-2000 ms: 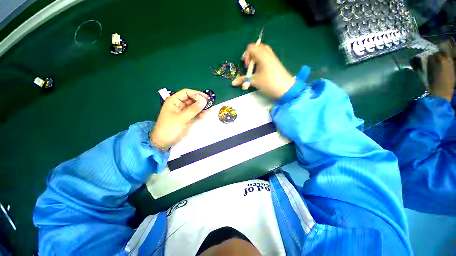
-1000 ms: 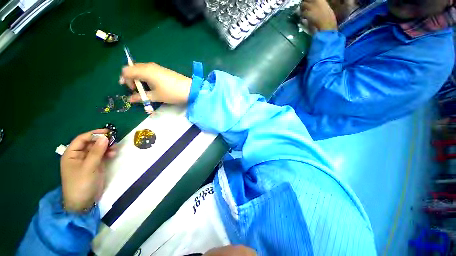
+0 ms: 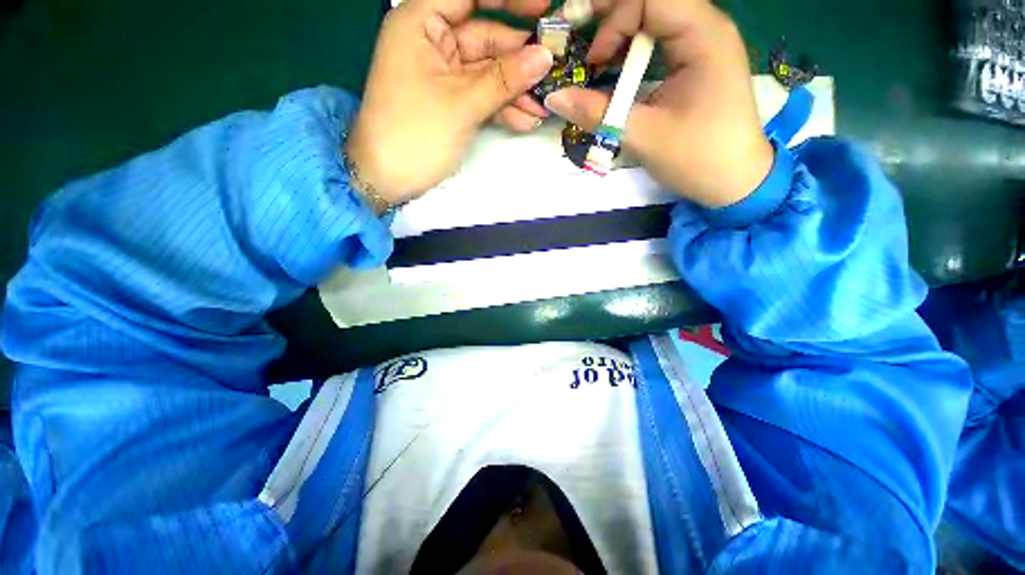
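Observation:
My left hand [image 3: 450,96] is at the top middle and holds a small dark round module [image 3: 561,73] with a white tab [image 3: 553,37] between its fingertips. My right hand [image 3: 680,101] is close beside it, its fingers touching or almost touching the module. It also holds a pale pen-type tool [image 3: 628,90] slanting down, its blue and red end toward me. The tool's far tip is hidden by the fingers. A gold disc [image 3: 576,145] lies on the white work board, partly covered by the tool and my right hand.
A black strip [image 3: 540,236] runs along the white work board [image 3: 495,288], on a dark green mat [image 3: 202,56]. Small loose parts [image 3: 790,70] lie beyond the board's right end. A clear blister tray [image 3: 998,70] is at the upper right. A neighbour's blue sleeve [image 3: 989,393] shows at the right edge.
My right hand has come from the loose parts to my left hand, and both now meet at the module. The view has turned back toward the board, and the neighbour is mostly out of view.

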